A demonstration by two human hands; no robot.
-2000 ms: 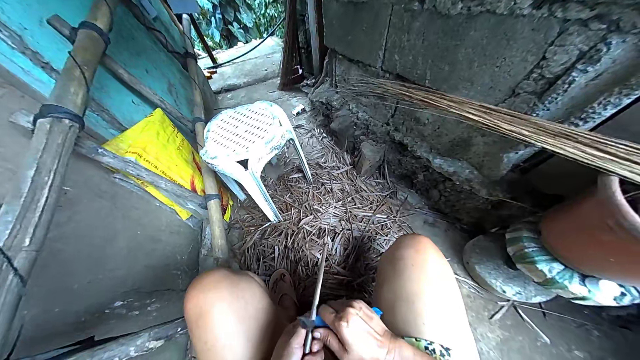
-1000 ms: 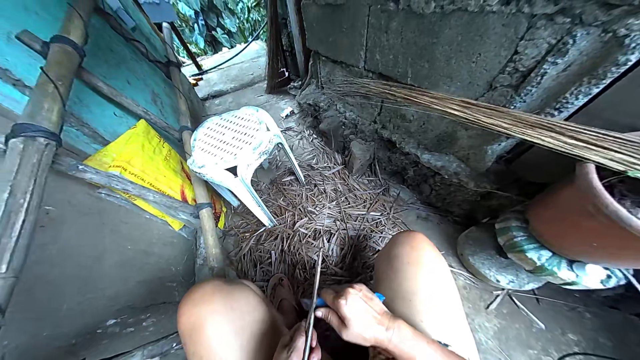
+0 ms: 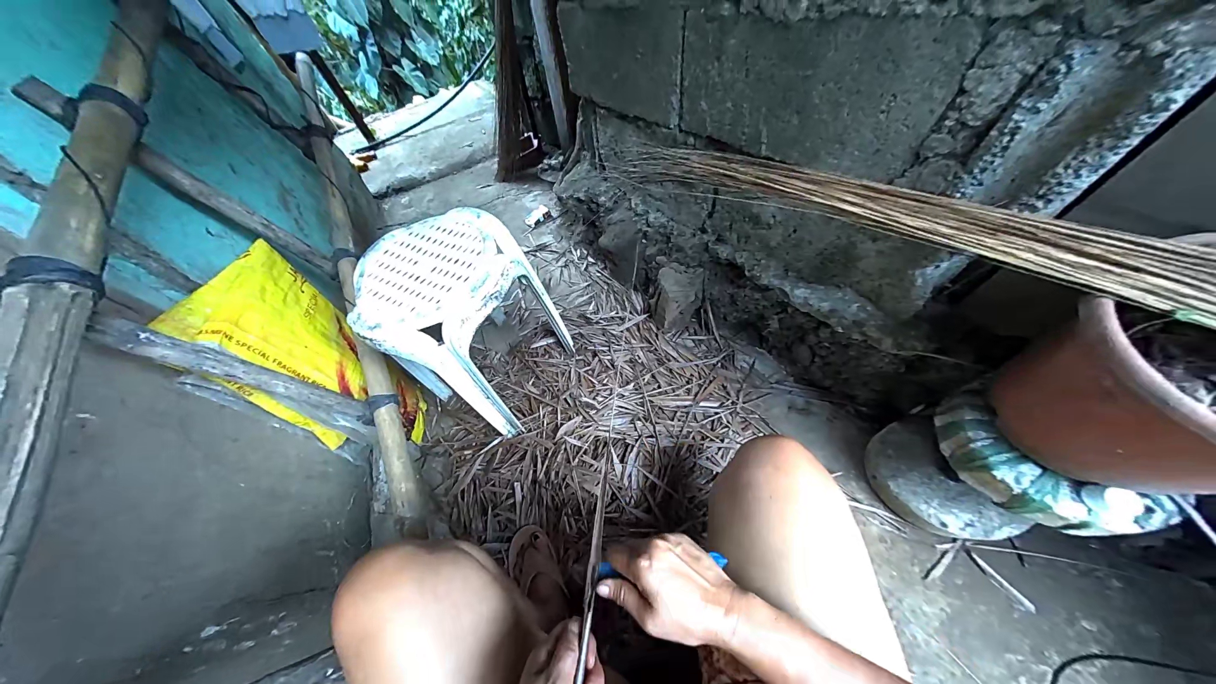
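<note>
My left hand [image 3: 562, 655], at the bottom edge between my knees, grips a long thin brown strip [image 3: 596, 532], perhaps a leaf rib, that points away from me. Just right of the strip, my right hand [image 3: 676, 587] is closed around a tool with a blue handle [image 3: 717, 560]; its working end is hidden beside the strip. Dry brown shavings and leaf scraps [image 3: 608, 408] cover the ground beyond my knees. A bundle of long thin ribs [image 3: 912, 214] lies at the upper right, its near end over a clay pot.
A white plastic stool [image 3: 427, 275] stands ahead on the left. Beside it a yellow sack [image 3: 266, 332] hangs behind bamboo poles [image 3: 389, 446]. On the right, a clay pot [image 3: 1092, 408] stands near a round concrete block [image 3: 936, 484], below a rough block wall [image 3: 807, 95].
My hands were close together on the strip two seconds ago. My left hand is now lower and nearer to me, apart from my right hand.
</note>
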